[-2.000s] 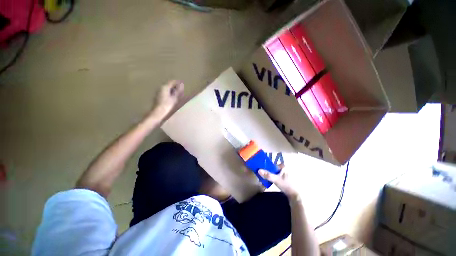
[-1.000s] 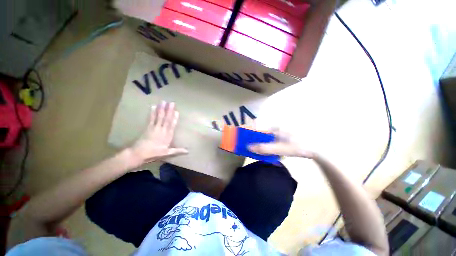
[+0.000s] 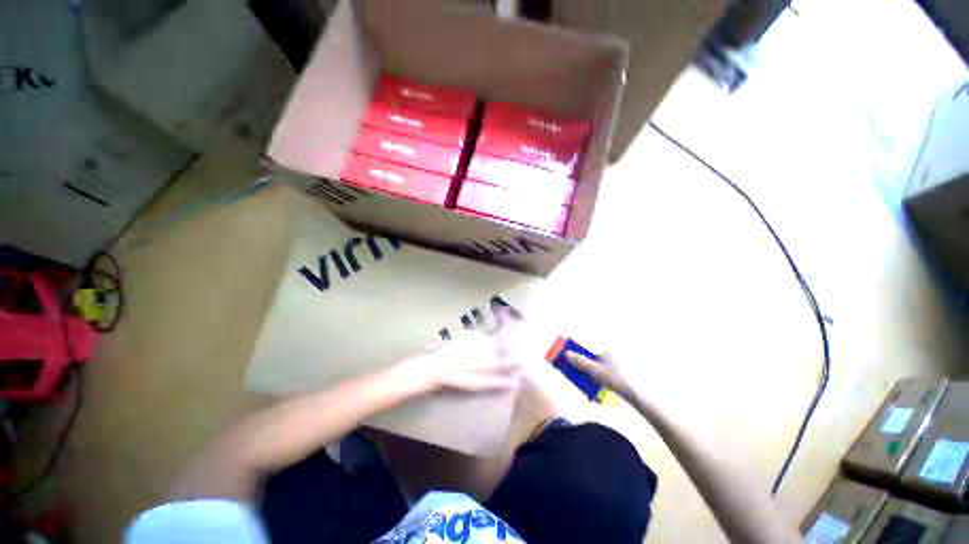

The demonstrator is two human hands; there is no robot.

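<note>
The blue and orange tape gun is in my right hand, held just off the right side of a brown carton. The carton with black "VIJIA" print lies between my knees with a flat panel facing up. My left hand lies on its right part, slightly blurred, fingers toward the right edge. Behind it stands an open carton with red product boxes in two rows. Whether tape lies under my left hand I cannot tell.
A red plastic stool with a yellow and black cable piece is at the left. A black cable curves over the floor at the right. Small taped cartons are at the lower right. Large cartons stand upper left.
The tape gun has moved right, from over the carton panel to beyond its side. My left hand has slid from the panel's middle to its right part. The view has shifted, showing more of the open carton.
</note>
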